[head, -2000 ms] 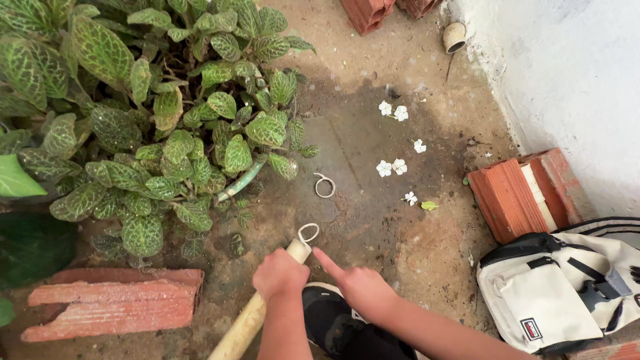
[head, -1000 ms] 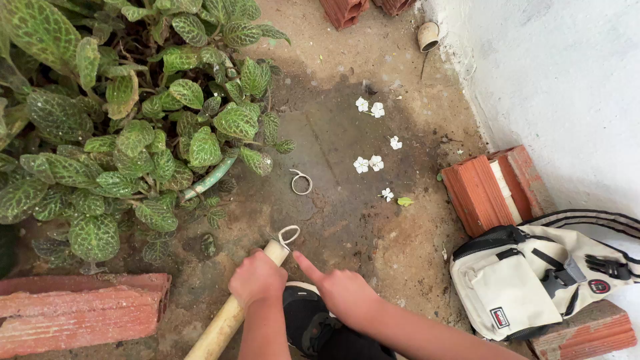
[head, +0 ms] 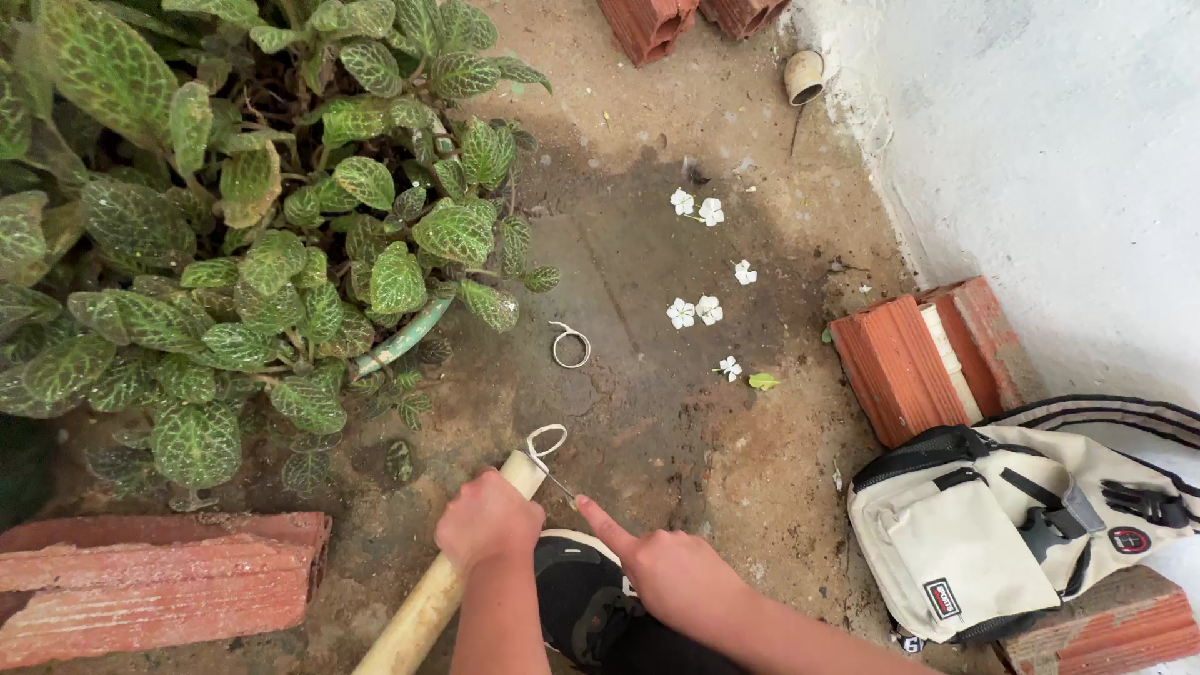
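Note:
My left hand is wrapped around a pale cream pipe just below its upper end. A thin knife blade meets the pipe's rim. My right hand grips this tool, its index finger stretched along it, the handle hidden in the fist. From the cut end curls a thin pale strip, still touching the pipe. Farther up, a loose pale ring of similar material lies on the concrete floor. A dark shoe shows between my two arms.
A leafy potted plant fills the upper left. Hollow red bricks lie at lower left, top and right. A cream bag rests at lower right by the white wall. White flowers dot the floor.
The thin blade now shows at the pipe's end, where it could not be made out before. Both hands keep their hold on the pipe and tool. The view has shifted slightly.

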